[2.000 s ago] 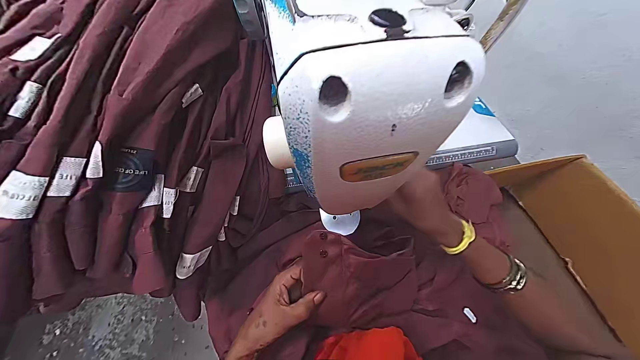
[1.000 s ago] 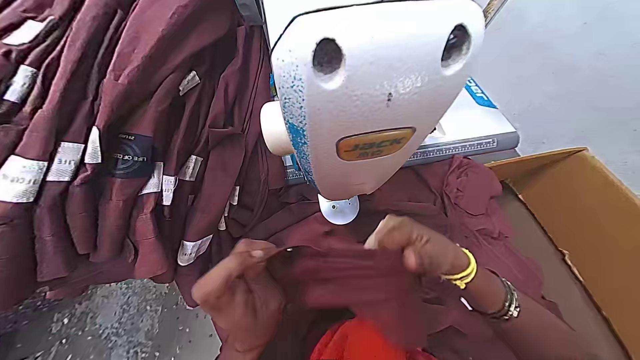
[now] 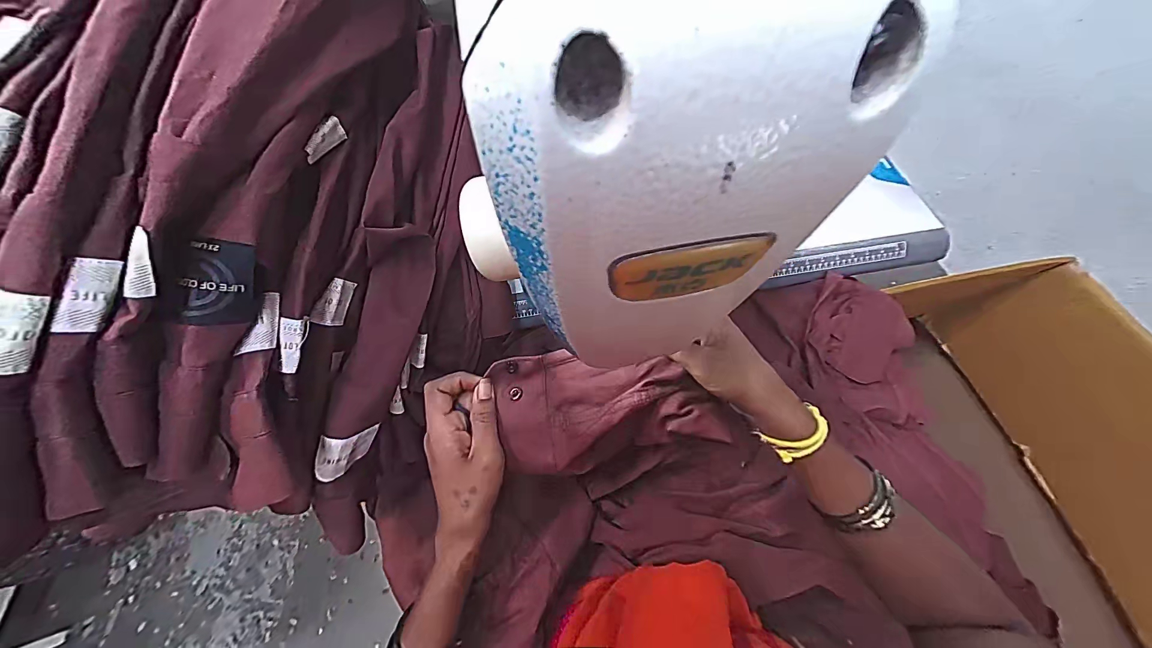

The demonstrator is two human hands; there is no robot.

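A maroon garment [image 3: 720, 513] lies spread below the white Jack sewing machine's head [image 3: 702, 180]. My left hand [image 3: 468, 441] pinches the edge of a cuff-like maroon band [image 3: 544, 414] between thumb and fingers; two small dark round fasteners or holes show beside the thumb. My right hand [image 3: 738, 369], with yellow and dark bangles at the wrist, is on the garment at the right of the machine head, its fingertips partly hidden behind the head. The needle area is hidden behind the head too.
Many maroon garments [image 3: 207, 135] with white labels hang in a row at the left. An open cardboard box [image 3: 1044, 360] stands at the right. The machine's white bed with a ruler strip [image 3: 846, 256] lies behind. Orange-red cloth [image 3: 666, 607] is at the bottom edge.
A second ago both hands held the blurred cloth in front of the machine. Now my right hand is up beside the machine head, and the fastener end of the band shows by my left thumb.
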